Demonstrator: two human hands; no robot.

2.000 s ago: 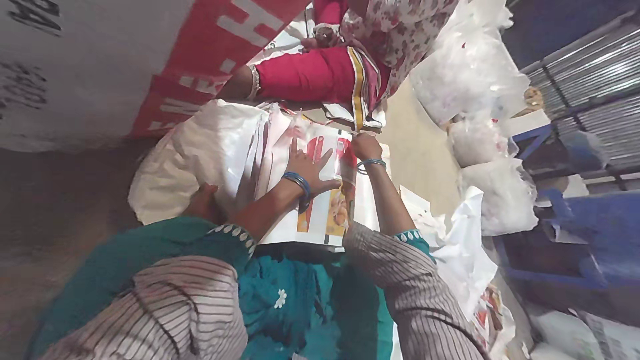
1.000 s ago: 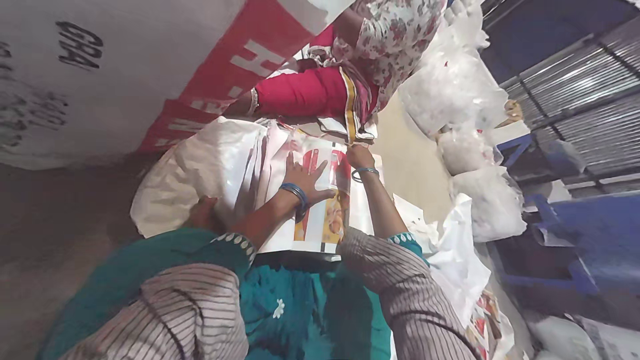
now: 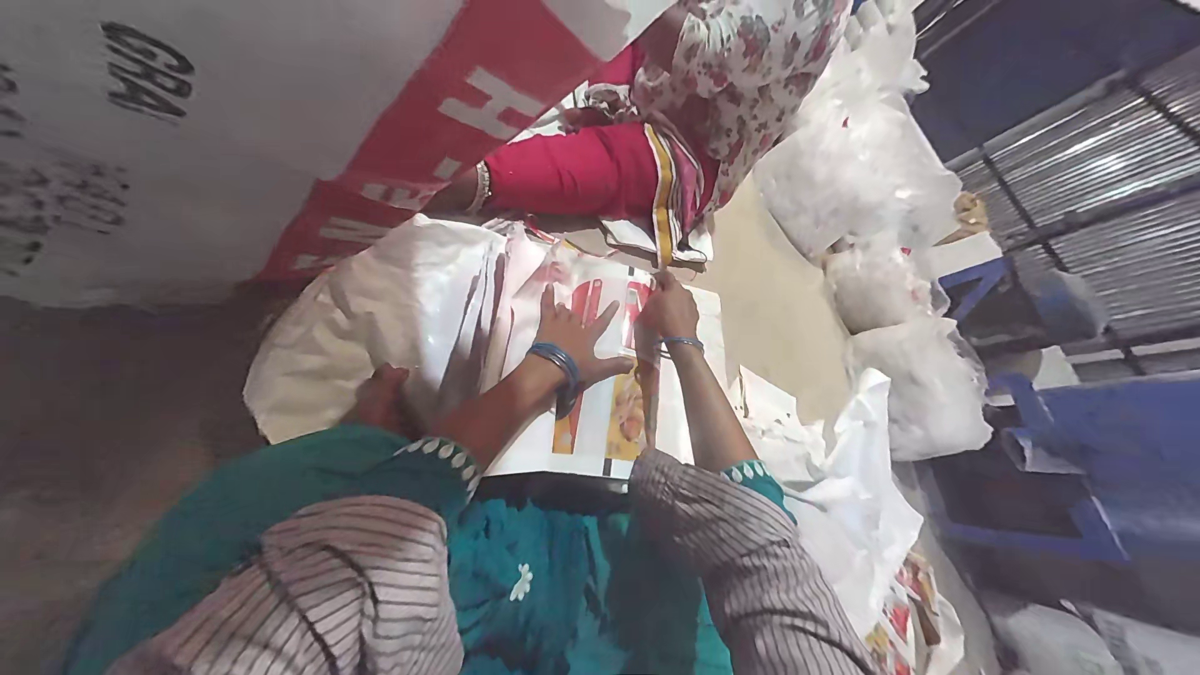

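Note:
A white printed sheet with red and yellow patches (image 3: 566, 436) lies flat over my lap, on other pale sheets. My left hand (image 3: 574, 342) rests on it with the fingers spread, blue bangles at the wrist. At the sheet's upper right, my right hand (image 3: 667, 307) is closed at a long edge or fold; whether it grips the sheet or a small tool is hidden by the fingers. A white cloth-like sack or sheet (image 3: 337, 328) bulges at the left of the stack.
Another person in red trousers (image 3: 572, 173) sits just beyond the sheets. A large printed white and red sack (image 3: 234, 122) rises at upper left. Filled clear plastic bags (image 3: 909, 384) line the right, near blue metal frames (image 3: 1144, 450). Crumpled white sheets (image 3: 867, 469) lie by my right arm.

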